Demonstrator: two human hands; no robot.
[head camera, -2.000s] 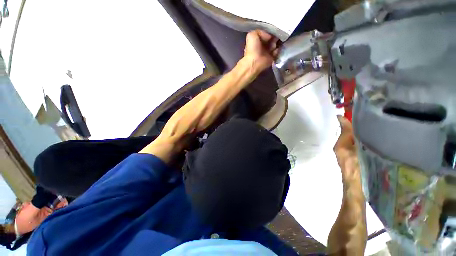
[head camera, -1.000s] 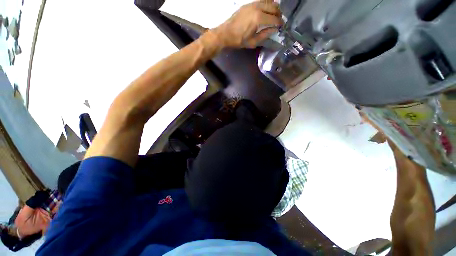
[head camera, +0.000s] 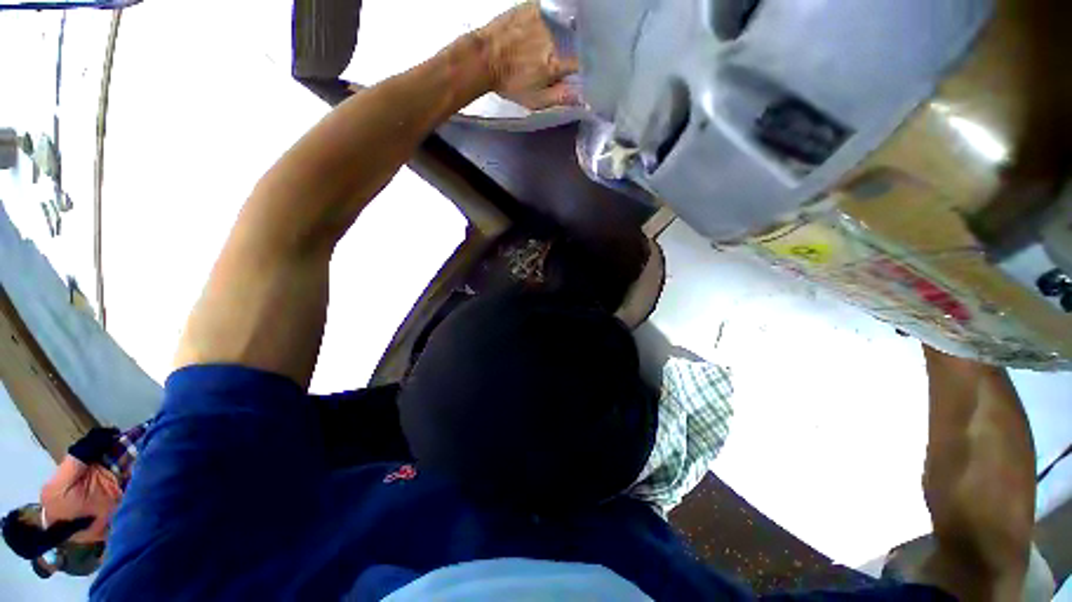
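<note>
The large grey motor body of a cutting machine (head camera: 694, 141) covers the upper right. A shiny metal part (head camera: 597, 153) shows at its lower left. My left hand (head camera: 529, 59) is at the top centre against the machine's left side; its fingertips are partly hidden. My right forearm runs up at the right, but that hand is hidden behind the motor. White-topped stacked plies (head camera: 799, 435) lie below the machine, with a brown layered edge (head camera: 644, 282) beside the dark gap. The blade and the cutting point are hidden.
More white-topped plies (head camera: 200, 141) lie left, with a dark block edge (head camera: 326, 41) at top. Shreds (head camera: 523, 259) lie in the dark gap. A checked cloth (head camera: 688, 417) hangs beside my black-clad body. Another person (head camera: 82, 500) is at lower left.
The machine has moved up and left in view and turned, hiding the red handle and my right hand. My left hand has shifted up and left from the block edge to the machine's side.
</note>
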